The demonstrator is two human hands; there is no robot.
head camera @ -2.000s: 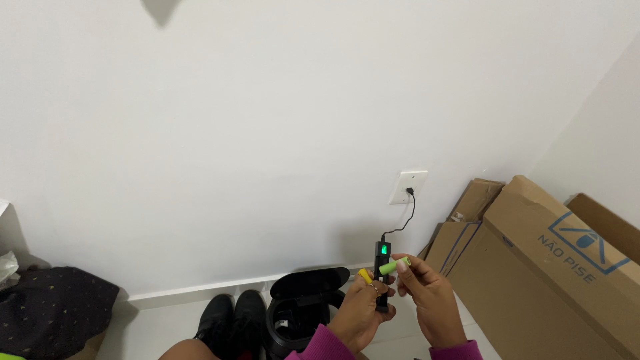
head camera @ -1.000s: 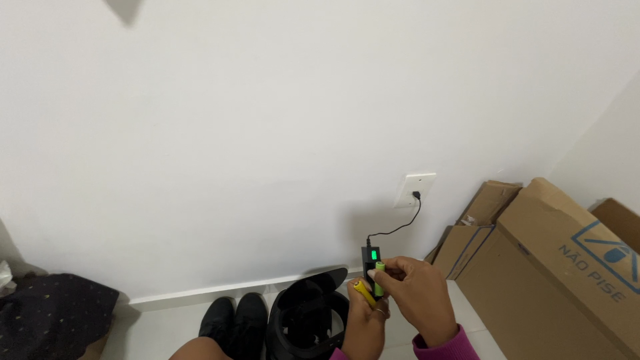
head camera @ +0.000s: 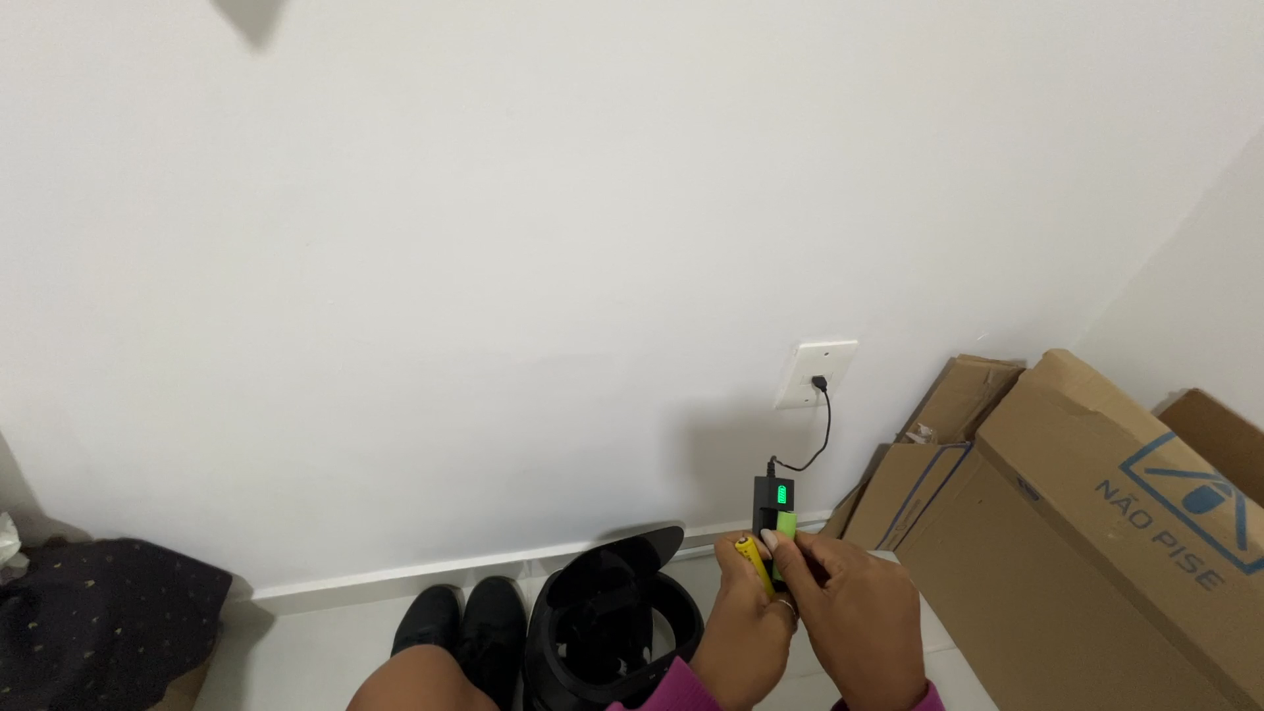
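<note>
A black battery charger (head camera: 763, 504) with a lit green display hangs from a black cord (head camera: 828, 434) plugged into the white wall outlet (head camera: 818, 370). My left hand (head camera: 746, 632) supports the charger's lower part and also holds a yellow cylindrical battery (head camera: 753, 565) against it, tilted. The fingers of my right hand (head camera: 864, 612) grip a green cylindrical battery (head camera: 786, 523), which lies lengthwise against the charger's front. Whether it is fully seated cannot be told, because my fingers cover its lower part.
Below my hands, an open black bin (head camera: 617, 632) stands on the floor, its lid (head camera: 642, 553) raised. Black shoes (head camera: 494, 622) are left of it. Flattened cardboard boxes (head camera: 1066, 553) lean at the right. Dark speckled fabric (head camera: 109, 622) lies at the far left.
The green battery, held at an angle across the charger two seconds ago, has turned and now lies along it. My right hand has come closer over the charger's front.
</note>
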